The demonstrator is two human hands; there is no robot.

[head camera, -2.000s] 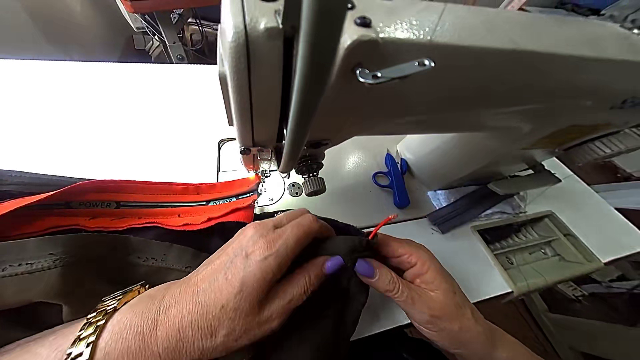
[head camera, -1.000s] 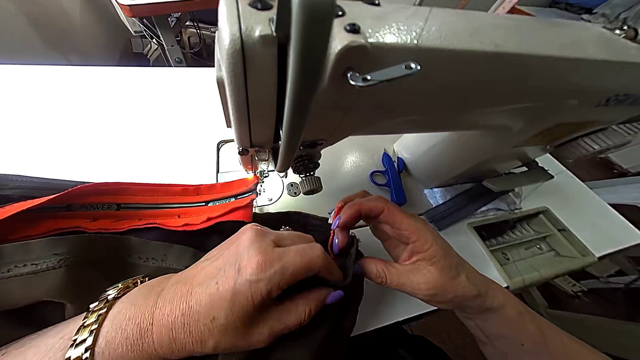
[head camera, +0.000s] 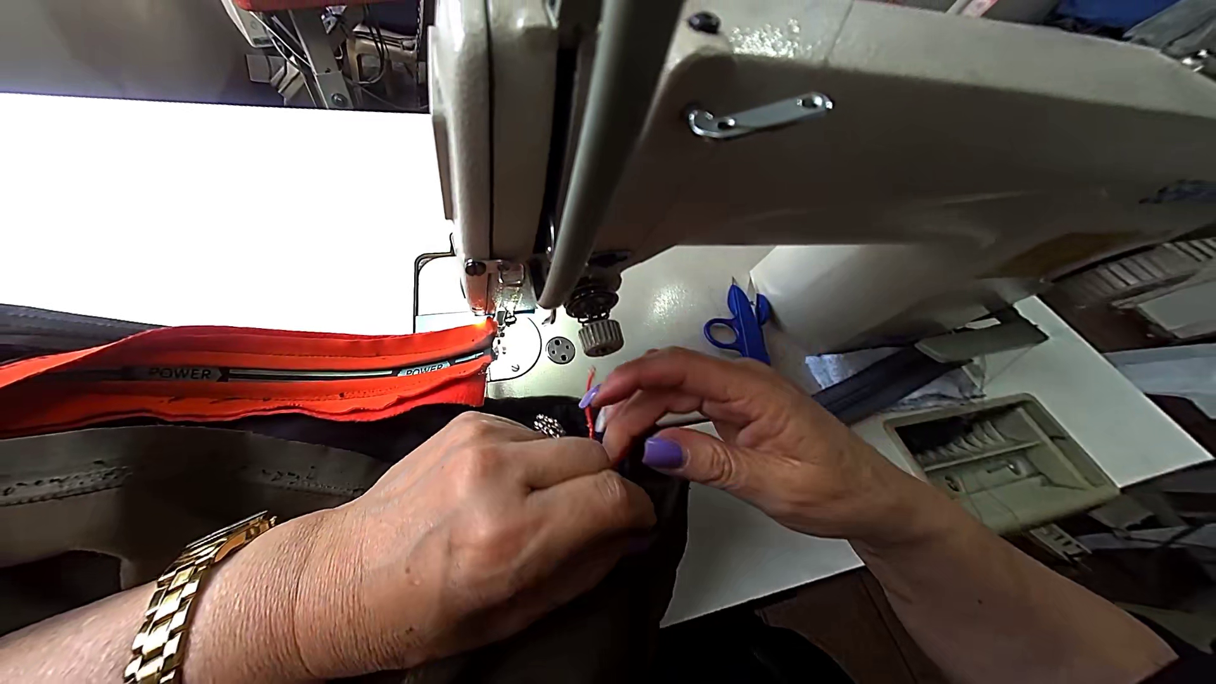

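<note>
My left hand (head camera: 494, 532), with a gold watch at its wrist, grips dark fabric (head camera: 608, 608) in front of the sewing machine (head camera: 513, 142). Beside it, my right hand (head camera: 731, 437) is bent over the same edge, its fingertips at a thin red-orange cord (head camera: 590, 408) that stands up from the fabric. Whether those fingertips pinch the cord is unclear. An orange fabric strip with a dark zipper (head camera: 285, 373) runs from the left to the needle area. Under my left hand, part of the dark fabric is hidden.
Blue thread snips (head camera: 741, 325) lie on the machine bed right of the presser foot. Farther right are a dark zipper piece (head camera: 883, 380) on pale cloth and a beige compartment tray (head camera: 1007, 465) set at the white table's edge (head camera: 1111, 380).
My right hand has lifted and curled over the fabric edge, its thumb now away from my left thumb. My left thumb, in sight before, is now hidden. The orange strip stays at the needle.
</note>
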